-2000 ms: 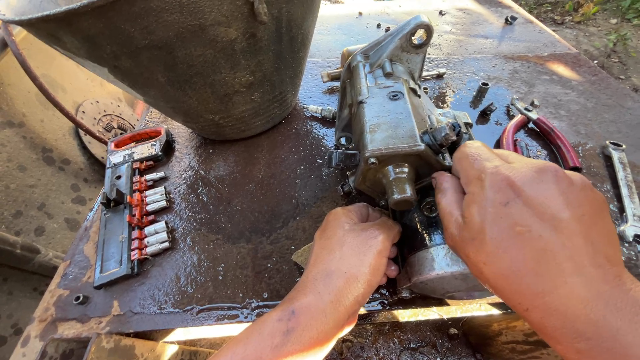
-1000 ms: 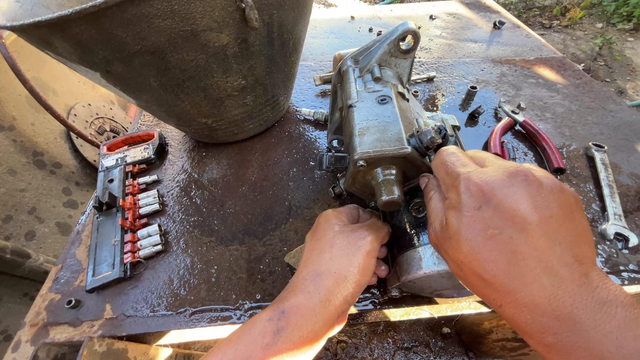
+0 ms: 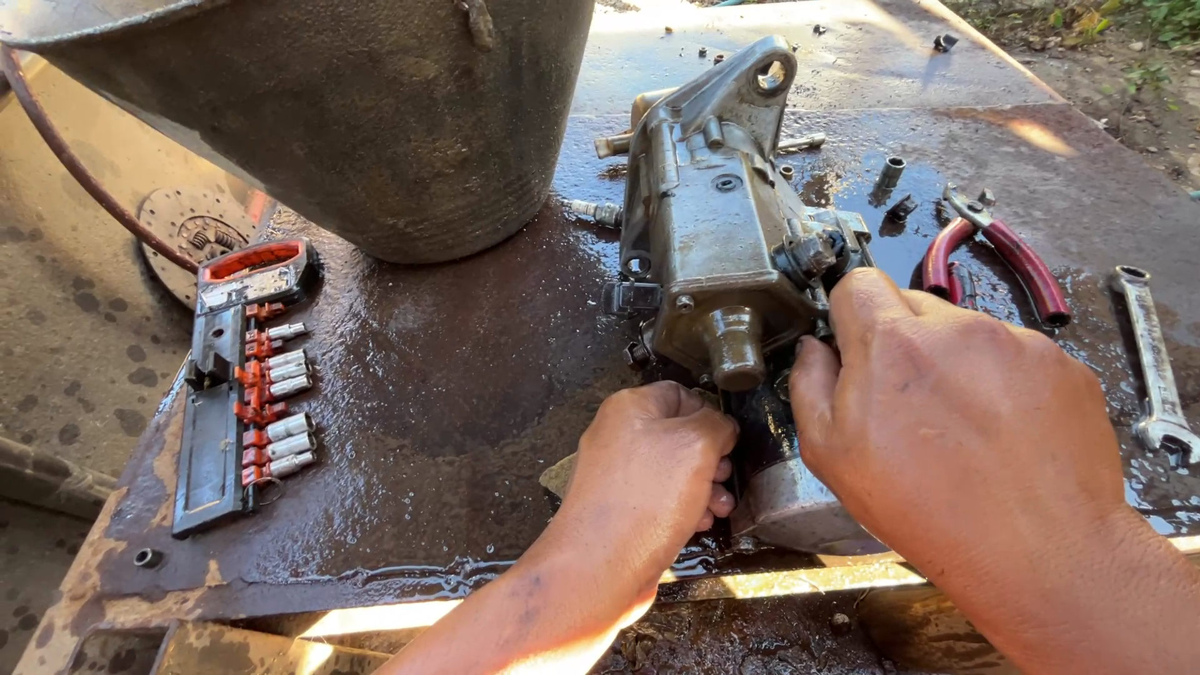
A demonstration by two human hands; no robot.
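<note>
An oily cast-metal starter motor (image 3: 717, 225) lies on the wet metal tabletop, its lug pointing away from me and its cylindrical body (image 3: 797, 506) close to the front edge. My left hand (image 3: 656, 445) is curled at the left side of that body, below the blunt nose of the housing; whatever its fingers pinch is hidden. From the right, my right hand (image 3: 956, 422) reaches over the motor, with thumb and forefinger at the fittings on the housing's right side. The hand itself covers what those fingertips touch.
A large dark bucket (image 3: 422, 122) stands at the back left, near a socket rail (image 3: 211, 431) holding small sockets. Red-handled pliers (image 3: 1022, 262), a combination wrench (image 3: 1151, 366) and a loose socket (image 3: 889, 173) lie on the right. A spark plug (image 3: 595, 212) lies left of the motor.
</note>
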